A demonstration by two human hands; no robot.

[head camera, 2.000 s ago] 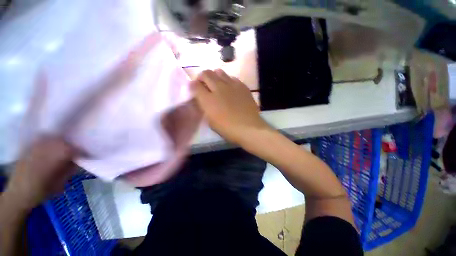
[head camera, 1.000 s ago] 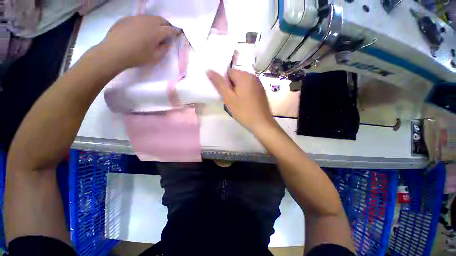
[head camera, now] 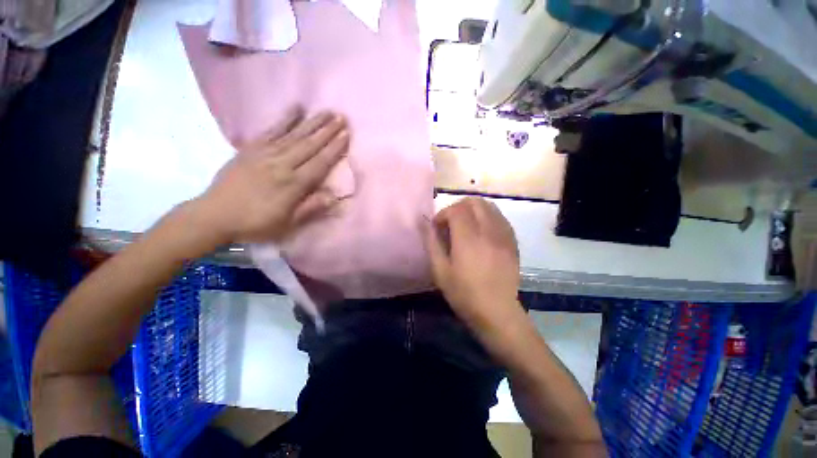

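A dusty pink panel (head camera: 381,134) lies spread on the white table left of the needle area, its lower end reaching the front edge. My left hand (head camera: 282,179) lies flat on it, fingers spread and slightly blurred, with a small paler patch beside the fingers. My right hand (head camera: 475,255) is at the panel's right edge, fingers curled; whether they pinch the cloth is unclear. A narrow pale strip (head camera: 288,284) hangs over the table's front edge below my left hand. A pale folded piece (head camera: 255,22) lies on the panel's upper left.
The sewing machine head (head camera: 609,58) is at upper right, its lamp lighting the needle plate. A black cloth pad (head camera: 620,183) lies under the arm. Blue baskets (head camera: 166,358) stand below the table on both sides. Black cloth (head camera: 45,134) is at the far left.
The pale, folded cloth between my hands has given way to a pink panel lying spread. My left hand has come down onto it; my right hand has moved down and slightly right.
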